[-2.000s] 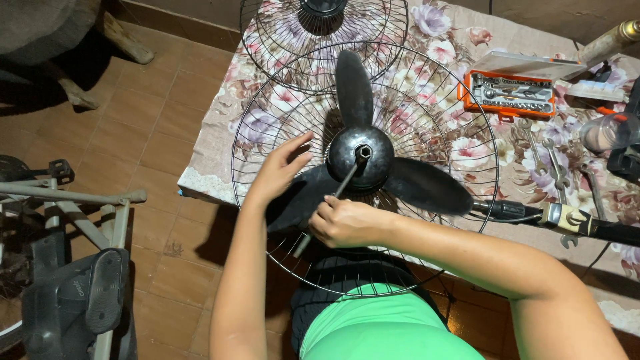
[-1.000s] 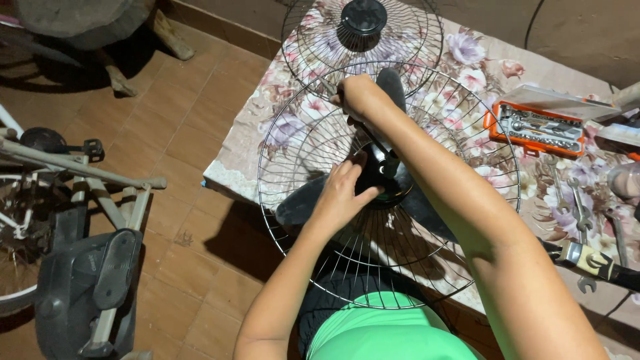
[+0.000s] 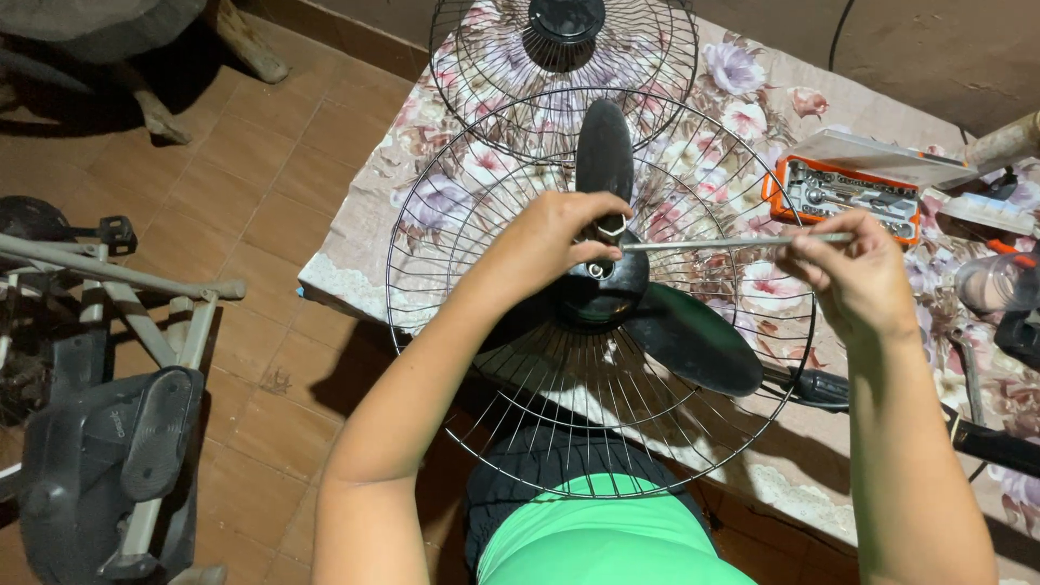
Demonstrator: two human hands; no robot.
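Observation:
Black fan blades (image 3: 605, 154) and their round hub (image 3: 601, 301) sit in front of a round wire fan guard (image 3: 800, 325) at the table's near edge. My left hand (image 3: 569, 231), above the hub, pinches the socket end of a metal wrench (image 3: 707, 244), its hexagonal opening showing between thumb and fingers. The wrench's shaft runs level to the right, where my right hand (image 3: 853, 260) holds its other end. Just below my left fingers, a small metal shaft end (image 3: 597, 270) shows in the hub's centre.
A second wire guard (image 3: 691, 49) with a black centre lies behind. An orange socket set (image 3: 910, 231) with its lid up stands at the right, near a clear jar (image 3: 995, 284) and a spanner (image 3: 971, 374). Bicycle parts (image 3: 122, 390) stand on the floor at left.
The wrench was on the hub two seconds ago; now its socket end is raised off it. My right hand has moved from over the blades to the right, and my left from the hub's side to above it.

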